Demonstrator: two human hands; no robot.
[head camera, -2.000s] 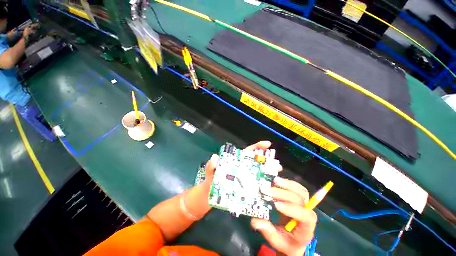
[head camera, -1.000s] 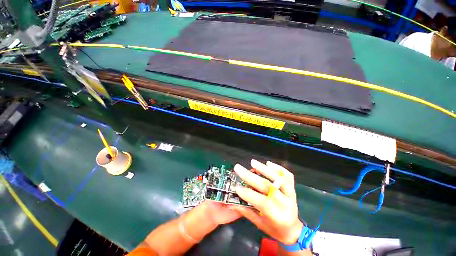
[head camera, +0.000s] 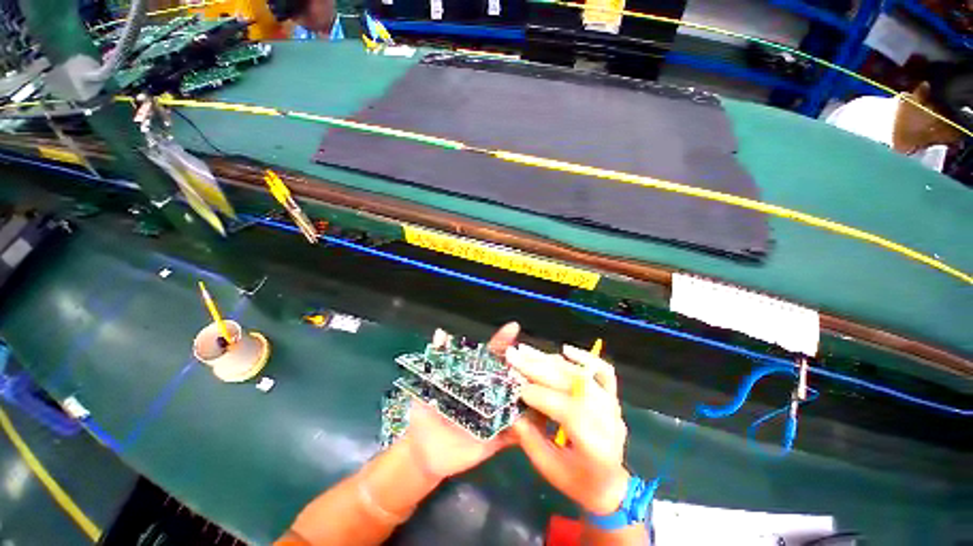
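Green circuit boards (head camera: 459, 386) are held stacked between my two hands, low in the middle of the head view, above the bench. My left hand (head camera: 443, 439) supports them from below. My right hand (head camera: 571, 427) grips their right side and also keeps a yellow stick (head camera: 594, 350), partly hidden by the fingers. A blue wrist strap (head camera: 629, 503) is on my right wrist. Another board (head camera: 394, 417) shows just left of my left hand; whether it is held or lies on the bench I cannot tell.
A cream pot (head camera: 233, 352) with a yellow stick stands on the green bench (head camera: 288, 448) at left. A small tagged item (head camera: 339, 321) lies beside it. A dark conveyor runs behind; black mats (head camera: 555, 160) lie on the shelf. White paper (head camera: 736, 528) and a coiled blue cord (head camera: 736, 397) are at right.
The boards were shown flat side up two seconds ago, then turned edge-on; now they are tilted and stacked. My right hand has stayed at their right side.
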